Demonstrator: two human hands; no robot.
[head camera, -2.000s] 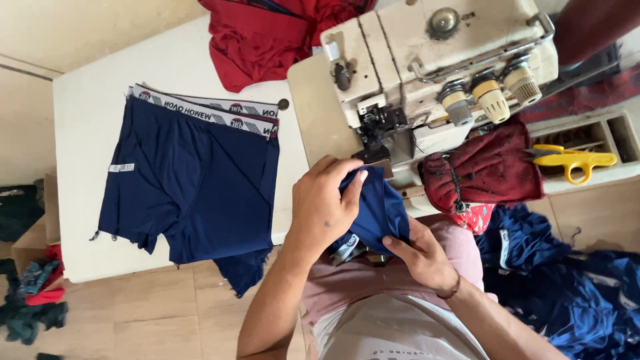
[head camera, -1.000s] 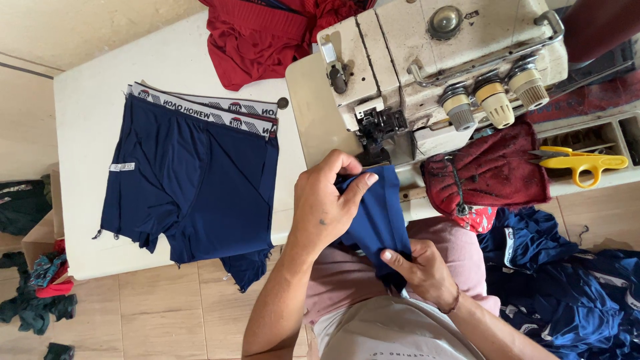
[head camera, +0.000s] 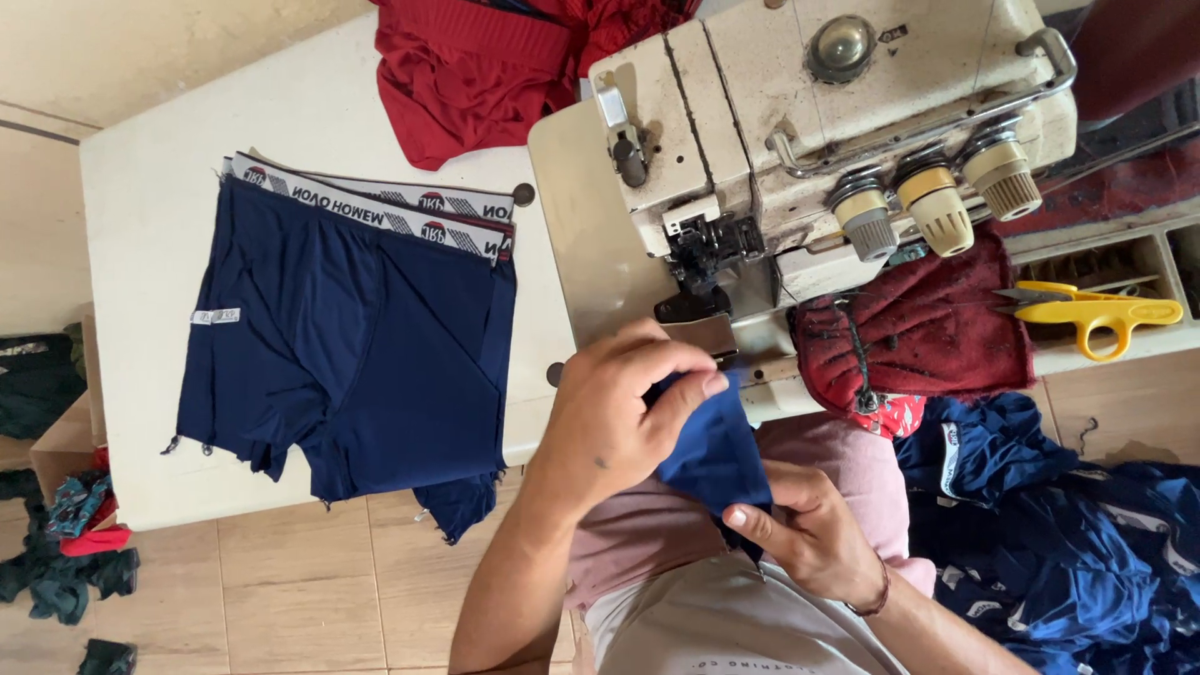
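Observation:
My left hand (head camera: 623, 412) pinches the upper edge of a navy blue fabric piece (head camera: 714, 445) between thumb and fingers, just below the presser foot area of an overlock sewing machine (head camera: 708, 253). Lower down, my right hand (head camera: 811, 534) grips the other end of that fabric over my lap. Part of the cloth is hidden behind the fingers. Navy boxer briefs (head camera: 347, 347) with white printed waistbands lie stacked and flat on the white table to the left of the machine.
Red garments (head camera: 478, 75) lie at the table's back. Yellow-handled thread snips (head camera: 1097, 311) rest at the right, beside a dark red cloth (head camera: 923, 328). Navy garments (head camera: 1059, 544) are heaped at lower right. A white table (head camera: 150, 328) extends left, with dark cloth scraps (head camera: 61, 562) on the floor beyond.
The navy fabric, stretched lengthwise between my hands a second ago, now looks shorter and more folded. My right hand has come up closer to my left hand.

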